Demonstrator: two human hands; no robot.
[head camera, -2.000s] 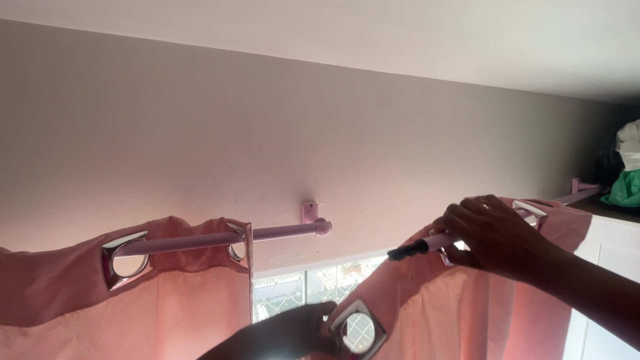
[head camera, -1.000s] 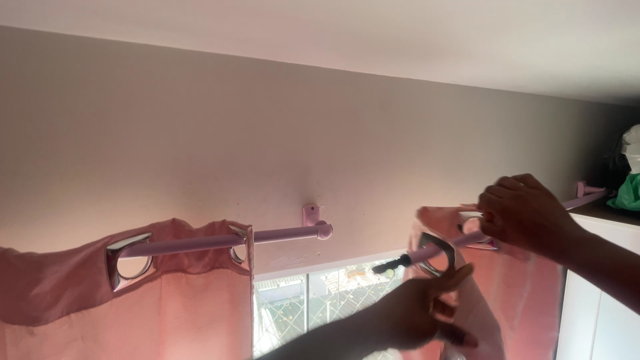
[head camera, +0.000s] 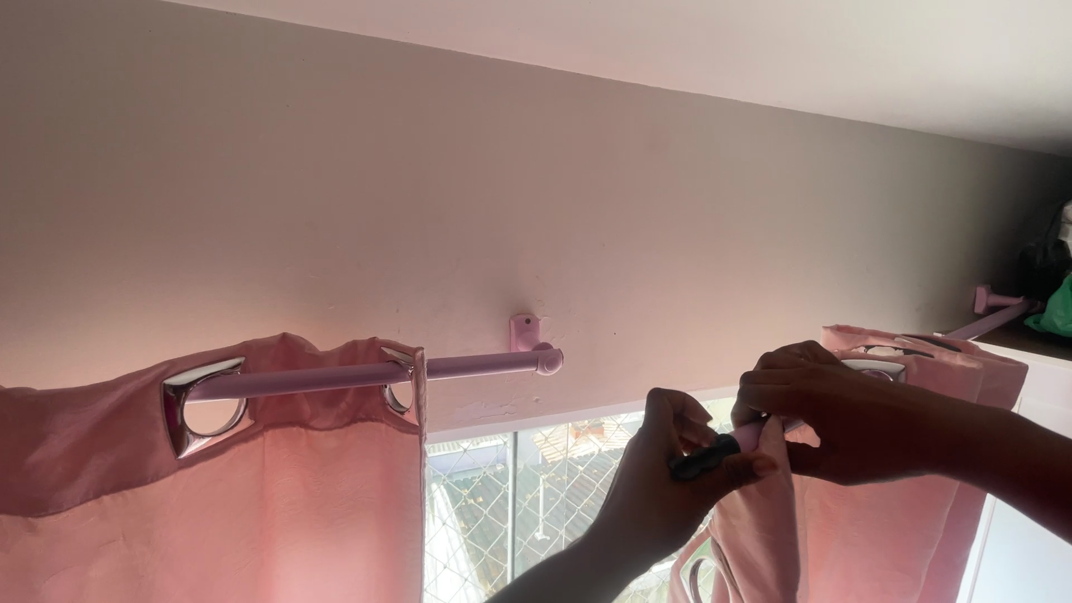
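At the right, my left hand (head camera: 670, 469) grips the black end piece (head camera: 705, 458) of a pink curtain rod (head camera: 748, 434). My right hand (head camera: 821, 410) is just beside it, its fingers closed on the rod and the edge of the right pink curtain (head camera: 888, 519). Part of the rod is hidden by that hand and the cloth. A square metallic grommet (head camera: 875, 366) shows behind my right hand. To the left, another pink rod section (head camera: 481, 364) runs through the grommets (head camera: 205, 406) of the left pink curtain (head camera: 335, 502) and rests at a wall bracket (head camera: 525, 332).
Behind the hands is a window (head camera: 536, 494) with netting. A second bracket (head camera: 992, 299) holds the rod's far part at the right, near a green plastic bag (head camera: 1057, 310) and other items above a white cabinet (head camera: 1038, 394). The sloping ceiling edge runs above.
My left hand has moved from the curtain's grommet to the black rod end. The curtain edge, which was around the rod near its tip, now hangs folded beneath my hands.
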